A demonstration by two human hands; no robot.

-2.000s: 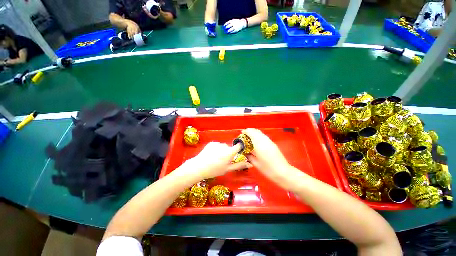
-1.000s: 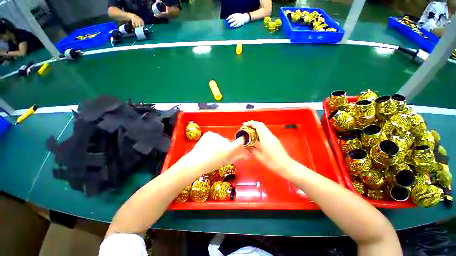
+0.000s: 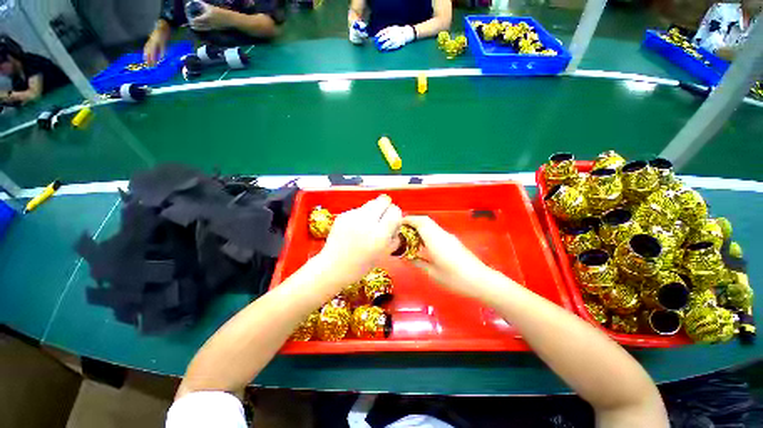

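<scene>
My right hand point(image 3: 431, 248) holds a gold shell point(image 3: 409, 241) above the middle of the red work tray point(image 3: 468, 343), its dark opening facing left. My left hand point(image 3: 365, 234) is at that opening, fingers bent close together; whether it holds a liner piece cannot be told. Several gold shells point(image 3: 334, 319) lie in the tray's near left corner. Another gold shell point(image 3: 320, 222) lies at its far left, partly behind my left hand. A pile of black liner pieces point(image 3: 180, 242) lies left of the tray.
A red parts bin point(image 3: 559, 259) heaped with gold shells adjoins the tray's right side. Yellow cylinders point(image 3: 390, 153) lie on the green line point(image 3: 276, 125). Across it are people, a blue bin point(image 3: 520, 62) with gold parts, and metal posts.
My left hand has risen slightly at the shell's opening, its fingers now higher. The yellow cylinders have shifted right along the line. A person across at left now reaches into a blue bin.
</scene>
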